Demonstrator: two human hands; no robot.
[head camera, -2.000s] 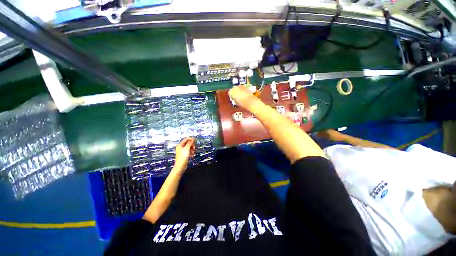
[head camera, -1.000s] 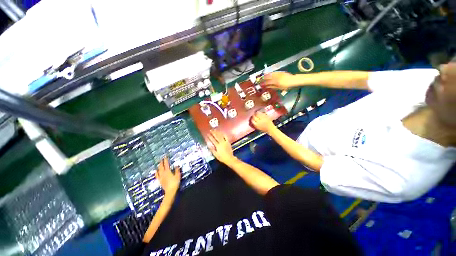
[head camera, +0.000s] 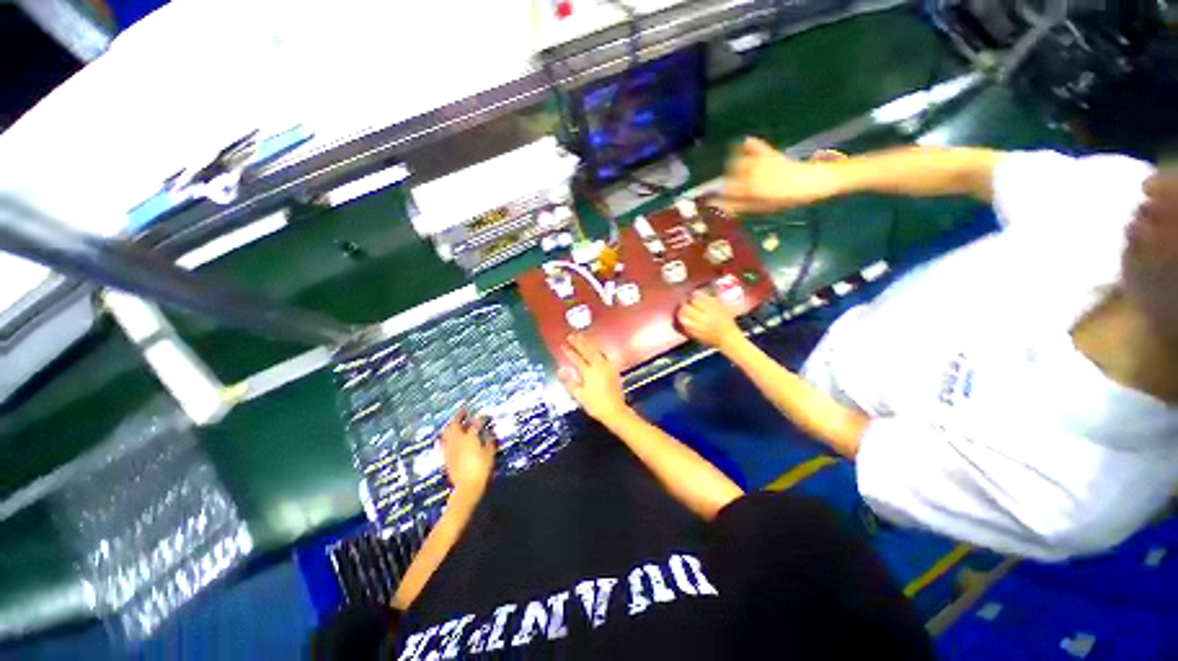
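Observation:
The reddish-brown test board (head camera: 640, 338) lies in front of me, with a row of pale sockets (head camera: 628, 294) and small white and metal pieces behind them. My right hand (head camera: 592, 376) rests at the board's near left corner, fingers apart, with nothing seen in it. The clear blister tray (head camera: 426, 368) lies directly left of the board. My left hand (head camera: 469, 452) is over the tray's near right part, fingers bent downward; a small dark thing shows at the fingertips, but it is too blurred to tell if it is held.
Another person's hands are at the board's right part, one raised over its back right corner (head camera: 762, 178). A white tester (head camera: 497, 194) and a monitor (head camera: 638, 111) stand behind the board. A second clear tray (head camera: 162, 529) lies far left. A blue crate (head camera: 314, 576) is below the tray.
My right hand has left the board's back left, where it was two seconds ago, for its near left corner. My left fingers have bent. The other person's hands have come onto the board. The view has turned.

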